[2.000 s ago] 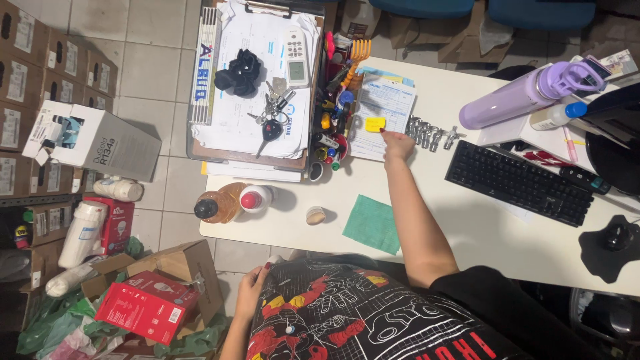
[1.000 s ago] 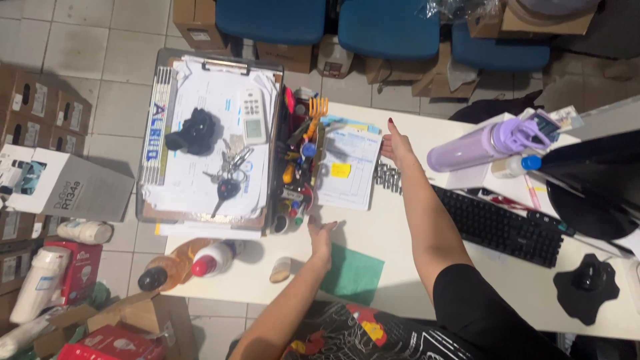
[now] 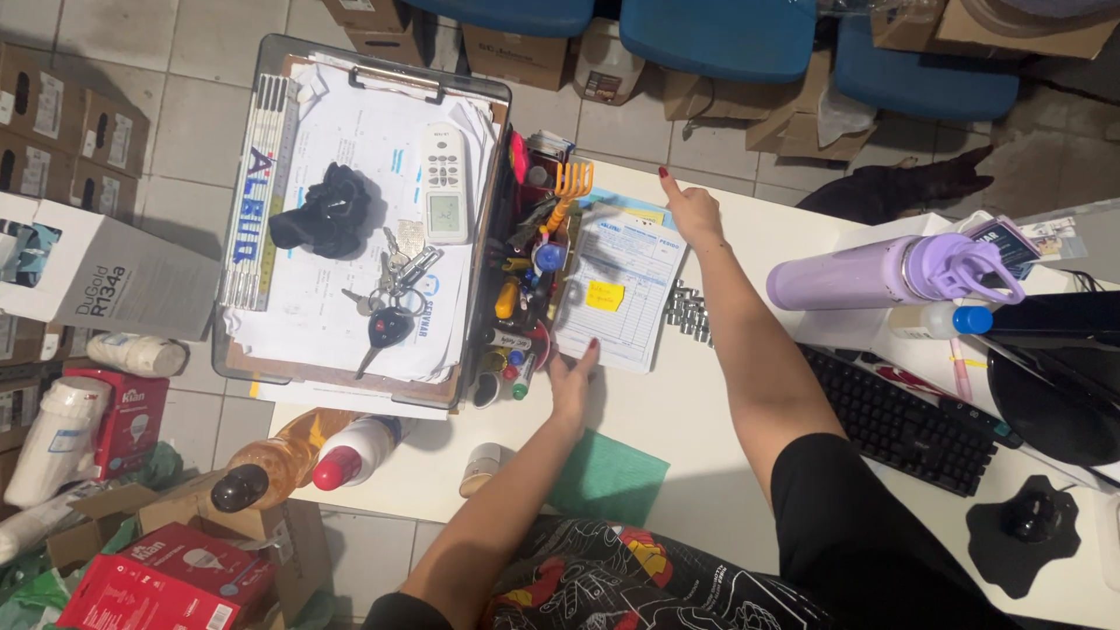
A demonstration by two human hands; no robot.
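Observation:
My left hand is at the near left corner of a pad of printed forms, fingers apart, by the pad's lower edge. My right hand is beside the pad's far right corner, thumb raised away from the other fingers. Whether either hand touches the pad I cannot tell. A yellow sticky note lies on the pad, and blue and yellow papers show beyond its far edge. Small metal clamps lie to its right, partly behind my right forearm. A green cloth lies nearer to me.
Left of the pad are an organizer of pens and markers and a clipboard bearing papers, keys and a remote control. Bottles stand near the front edge. A purple bottle, keyboard and mouse are at right.
My left hand has come from the table's front edge up to the pad. My right hand has moved from the pad's near right corner to its far right side. The view has shifted.

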